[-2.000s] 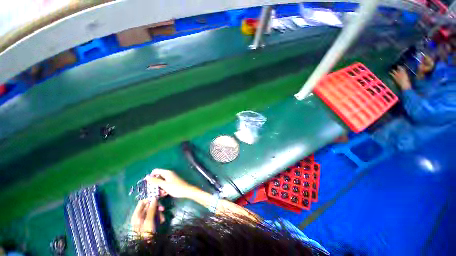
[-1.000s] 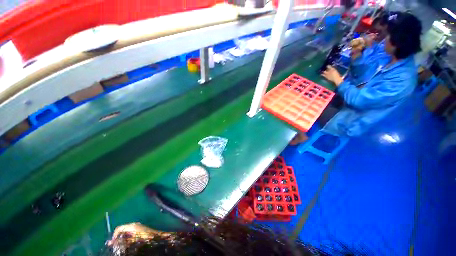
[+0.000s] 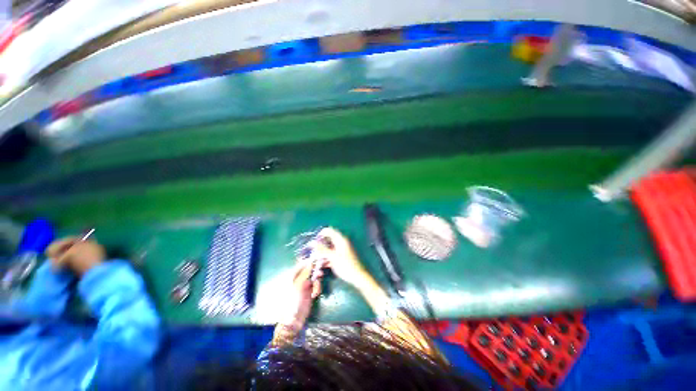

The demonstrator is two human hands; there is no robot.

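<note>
My left hand (image 3: 307, 281) and my right hand (image 3: 337, 253) are close together over the bench. Both are bare and their fingers close around small metal parts (image 3: 304, 244), blurred and partly hidden by the fingers. A ribbed silver-blue stack of strips (image 3: 231, 266) lies left of my hands. A black electric screwdriver (image 3: 381, 243) lies just right of them. Right of it are a round speckled dish (image 3: 430, 237) and a crumpled clear plastic bag (image 3: 485, 217). Hair covers the bottom, hiding part of my forearms.
Small dark round units (image 3: 183, 279) lie left of the stack. A green conveyor (image 3: 427, 169) runs beyond the bench, with a small dark item (image 3: 269, 163) on it. Red trays lie below the bench edge (image 3: 526, 344) and at far right (image 3: 670, 229). A neighbour's blue sleeve (image 3: 118, 302) is at left.
The view has swung back left from the right-hand neighbour. My hands, low and partly cut off a second ago, now show fully near the centre. The stack and left-hand neighbour have come into view.
</note>
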